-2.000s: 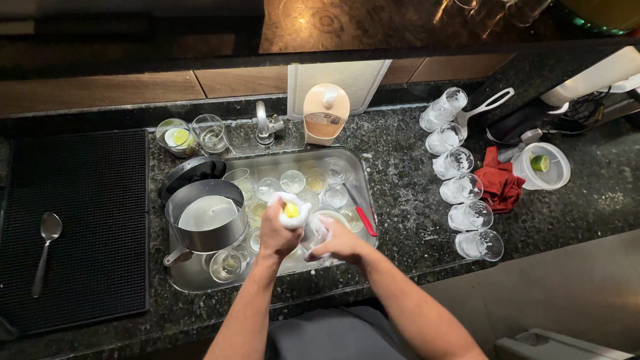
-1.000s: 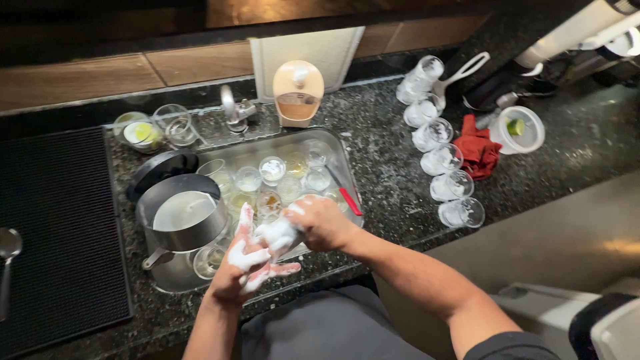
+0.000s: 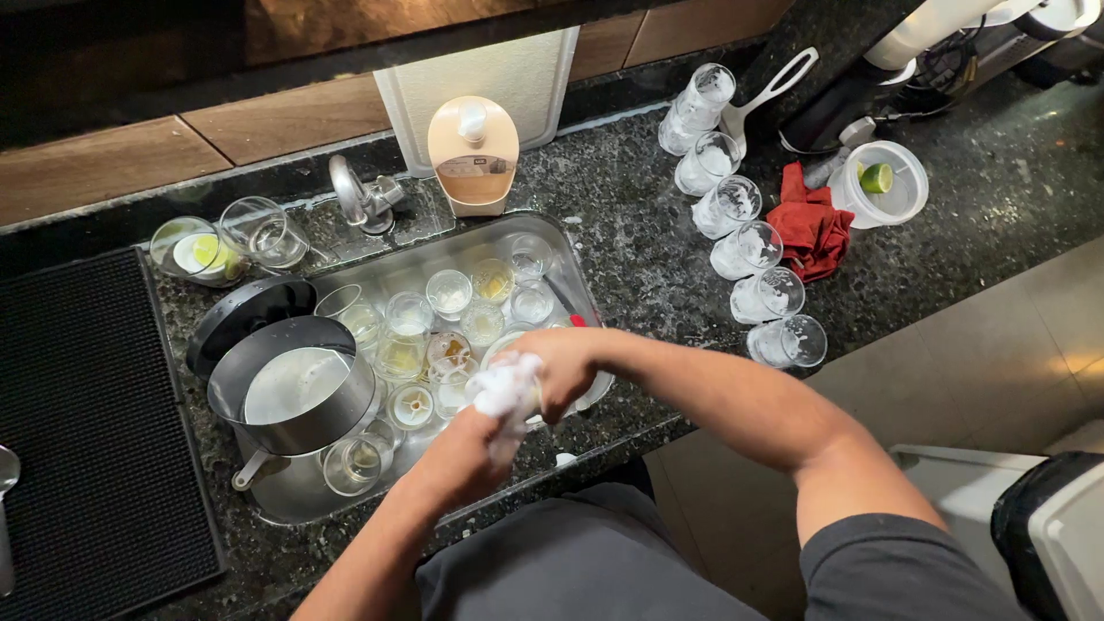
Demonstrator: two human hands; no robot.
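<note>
My left hand (image 3: 483, 444) and my right hand (image 3: 561, 366) meet over the front edge of a stainless steel sink (image 3: 293, 509). White foam (image 3: 504, 385) covers the fingers of both and hides most of what lies between them; a glass seems to be there, but its shape is unclear. Beneath and behind my hands, several drinking glasses (image 3: 449, 293) crowd the sink, some with liquid inside. A dark pot (image 3: 297, 431) of cloudy water stands at the sink's left side, its black lid (image 3: 250, 319) leaning behind it. Part of a red handle (image 3: 577, 320) shows beside my right wrist.
Several foamy glasses (image 3: 759, 250) form a row on the granite counter, right of the sink. Beyond them are a red cloth (image 3: 811, 228) and a plastic tub (image 3: 906, 190) with cut lime. A soap dispenser (image 3: 473, 164) and faucet (image 3: 362, 203) stand behind; a black mat (image 3: 86, 431) lies left.
Two seconds ago my left hand held up a foamy yellow sponge; no sponge is plain now. The left hand's fingers were spread one second ago and are now closed in around the foam.
</note>
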